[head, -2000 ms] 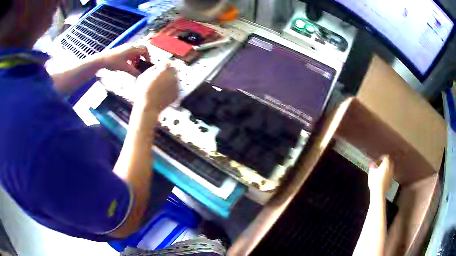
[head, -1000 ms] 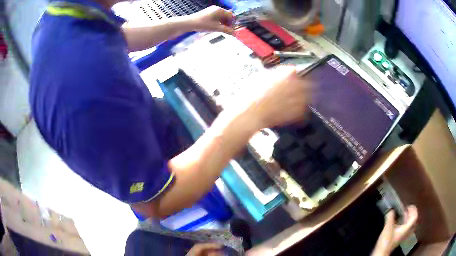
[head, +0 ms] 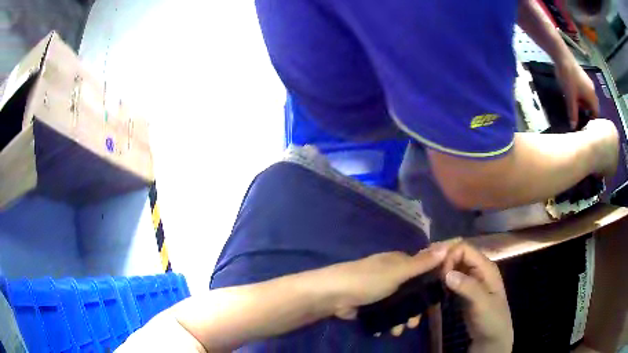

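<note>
My left hand [head: 385,279] holds a black unit [head: 403,303] over my dark-clothed lap, its fingers wrapped around and under the block. My right hand [head: 478,289] is at the unit's right end, with thumb and fingertips pinched together close to my left fingertips. I cannot tell whether my right fingers grip the unit or something small. The open carton [head: 613,276] stands at the lower right, dark inside, with a white printed strip along its inner side.
A co-worker in a blue shirt [head: 441,69] leans across the bench at the upper right, hands over the black units by the dark mat [head: 611,103]. Another carton [head: 89,117] sits above a blue crate [head: 89,310] at left. Yellow-black tape [head: 158,231] marks the floor.
The view has swung left and down to my lap. My right hand has left the carton, and both hands are now together at a black unit. The co-worker's hands are together over the pile.
</note>
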